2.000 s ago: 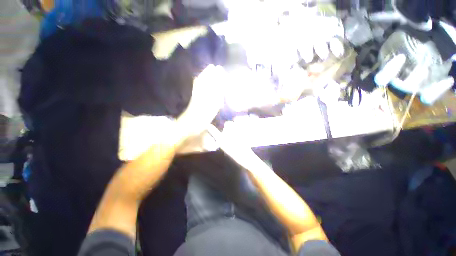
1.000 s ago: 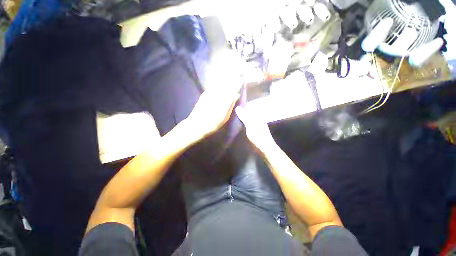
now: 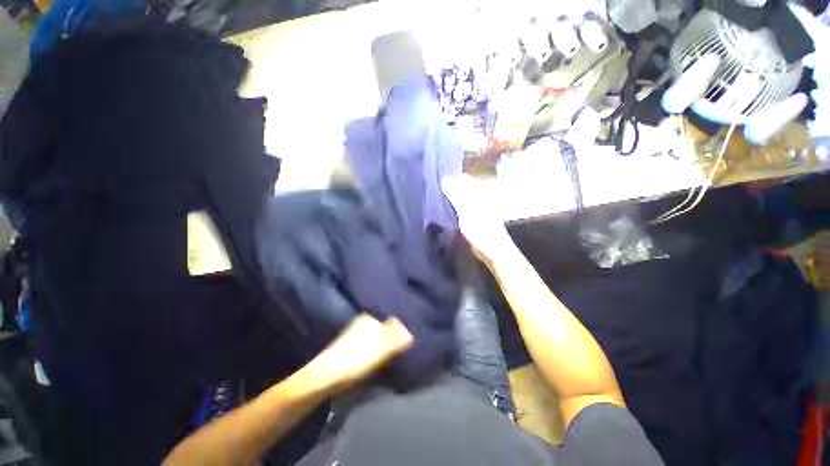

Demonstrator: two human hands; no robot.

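A navy garment (image 3: pixel 391 237) stretches from the machine's needle area down over the table edge to my lap, purplish under the lamp. My left hand (image 3: pixel 375 344) is low over my lap, slightly blurred, its fingers closed on the garment's lower part. My right hand (image 3: pixel 475 211) is at the garment's right edge, near the table's front edge, washed out by glare; its fingertips and grip are not clear. The overlock machine (image 3: pixel 537 100) stands at the top centre, its needle area lost in bright glare.
A dark garment pile (image 3: pixel 109 182) fills the left side. A small fan (image 3: pixel 733 68) and black looped handles (image 3: pixel 626 135) are at the upper right. A clear plastic bag (image 3: pixel 621 241) hangs below the table edge (image 3: pixel 564 211). More dark cloth (image 3: pixel 637 337) lies low right.
My left hand has moved from the needle area down to my lap. The navy garment has been drawn across the table edge and spread between my hands. My right hand stays near the table's front edge.
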